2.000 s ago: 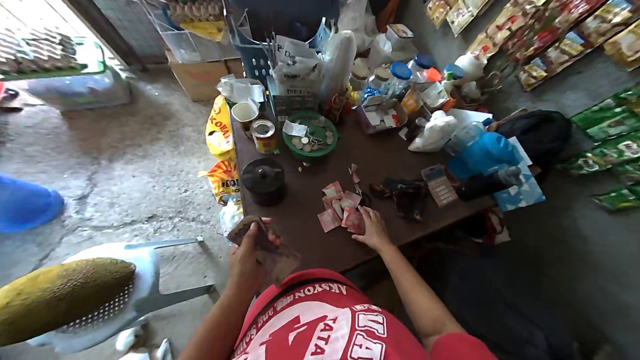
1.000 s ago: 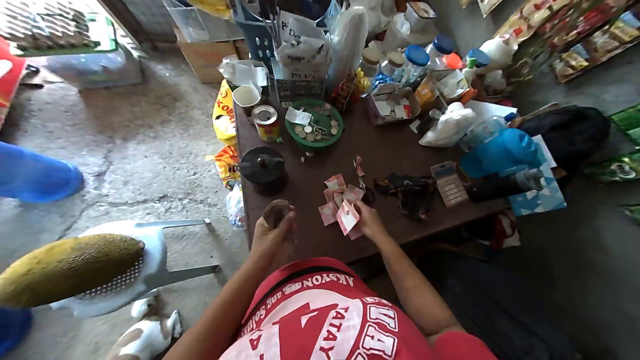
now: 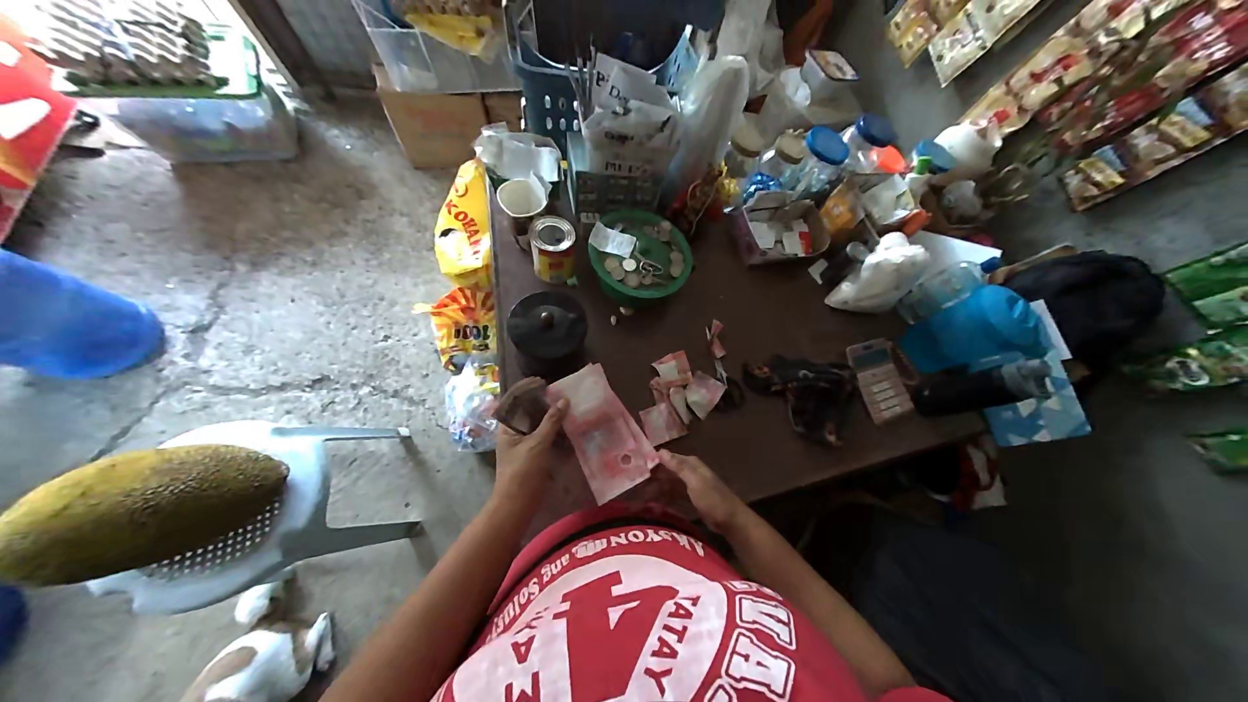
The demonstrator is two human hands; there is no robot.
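My left hand (image 3: pixel 527 454) is closed on a folded wad of dark banknotes (image 3: pixel 524 406) near the table's front left corner. A flat reddish banknote (image 3: pixel 606 435) stretches between both hands, its upper end by my left thumb. My right hand (image 3: pixel 698 485) pinches the lower right corner of that note. Just beyond, several crumpled reddish banknotes (image 3: pixel 680 395) lie in a loose pile on the brown table (image 3: pixel 624 341). Scissors, partly hidden, lie at the pile's right. A black lidded container (image 3: pixel 547 333) stands beyond my left hand.
A green bowl of coins (image 3: pixel 641 261) and a can (image 3: pixel 554 250) stand farther back. A dark cloth item (image 3: pixel 804 390), a calculator (image 3: pixel 879 381) and a black bottle (image 3: pixel 975 387) lie at right. Left of the table, a plastic chair (image 3: pixel 234 526) bears a large green-yellow fruit (image 3: pixel 146 507); a dog (image 3: pixel 268 653) lies below.
My right hand has moved left from the banknote pile towards my left hand. A reddish note is now spread between both hands. The wad stays in my left hand.
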